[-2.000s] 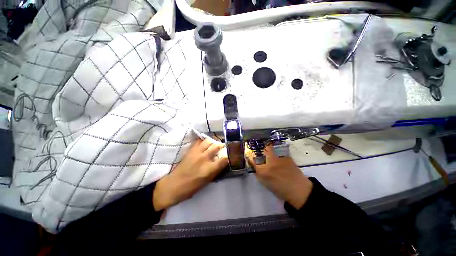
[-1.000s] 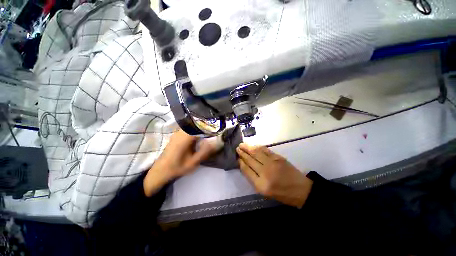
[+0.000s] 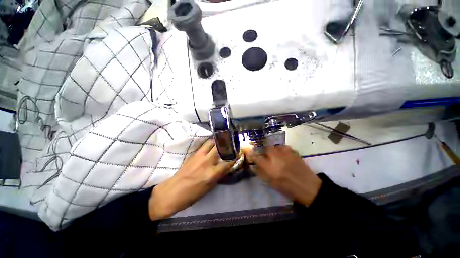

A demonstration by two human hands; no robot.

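White quilted lining [image 3: 118,146] with dark check lines is heaped left of the sewing machine head [image 3: 302,35]. A small piece of dark grey fabric [image 3: 237,176] shows under my fingertips below the take-up lever guard [image 3: 225,133]. My left hand [image 3: 194,174] holds the cloth beside the guard, its fingertips partly behind it. My right hand [image 3: 282,169] lies just right of it, fingers bent on the work below the thread tension assembly [image 3: 275,123]. The needle and presser foot are hidden.
Tweezers [image 3: 355,138] lie on the machine bed across a brown patch [image 3: 339,132]. An orange-handled tool [image 3: 449,151] is at the right edge. A metal piece [image 3: 343,30] and the cloth wrap [image 3: 381,65] are on the head. Grey stitched trim [image 3: 252,216] runs along the near table edge.
The view swung in on the needle area, then back. My hands have moved closer together under the guard, and less of the dark grey fabric shows than one second ago.
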